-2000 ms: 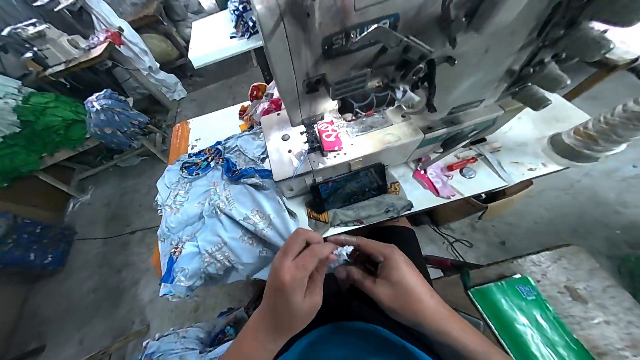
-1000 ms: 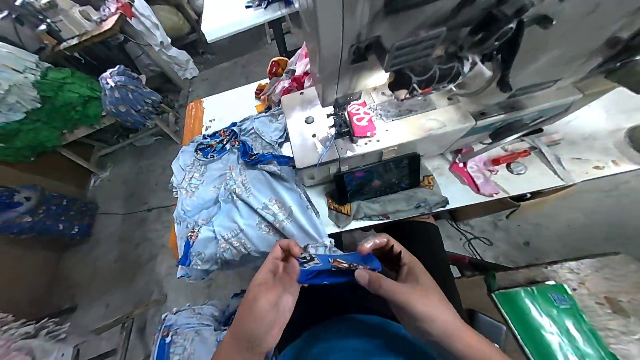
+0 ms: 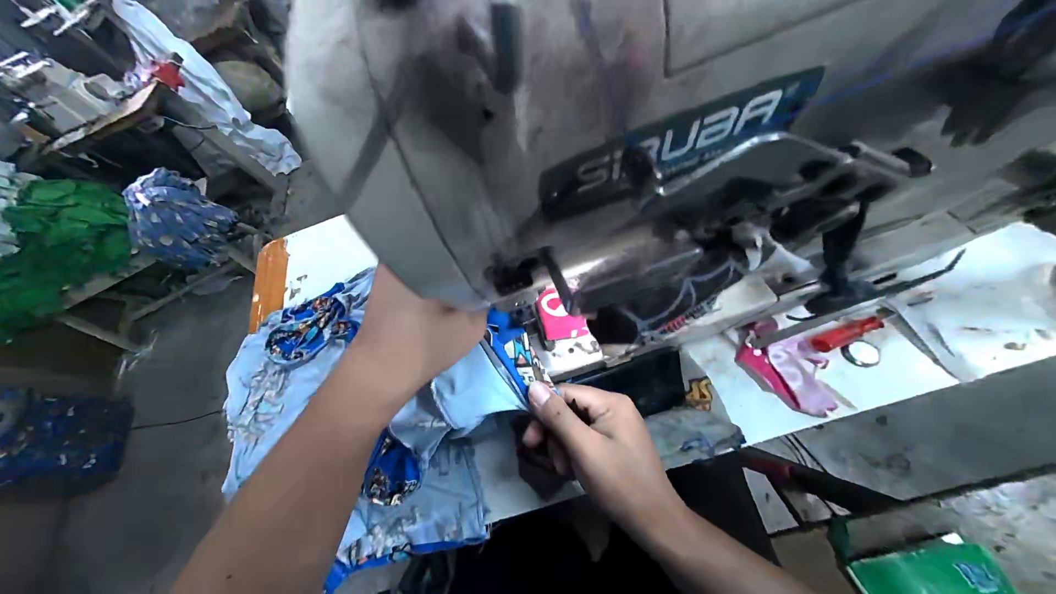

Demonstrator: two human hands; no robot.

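Observation:
A grey Siruba sewing machine (image 3: 594,148) fills the top of the view. Just below its head, my right hand (image 3: 590,425) pinches the edge of a blue patterned trim (image 3: 513,351) between thumb and fingers. The trim runs along a light blue printed garment (image 3: 280,412), which lies bunched on the white table. My left hand (image 3: 425,318) reaches to the machine's lower left, at the trim's far end; its fingers are hidden behind the machine head, so its grip does not show. Pink patterned cloth (image 3: 559,318) sits by the presser foot area.
Right of the machine, a red-handled tool (image 3: 847,333), a small round metal piece (image 3: 861,353) and pink cloth (image 3: 788,375) lie on the white tabletop (image 3: 899,363). A dark phone-like slab (image 3: 639,379) lies before the machine. Green packet (image 3: 928,569) at lower right.
The blue patterned strip was between both hands near my lap; now both hands are up at the machine, with the garment's trim beside its head. The view has moved closer to the machine.

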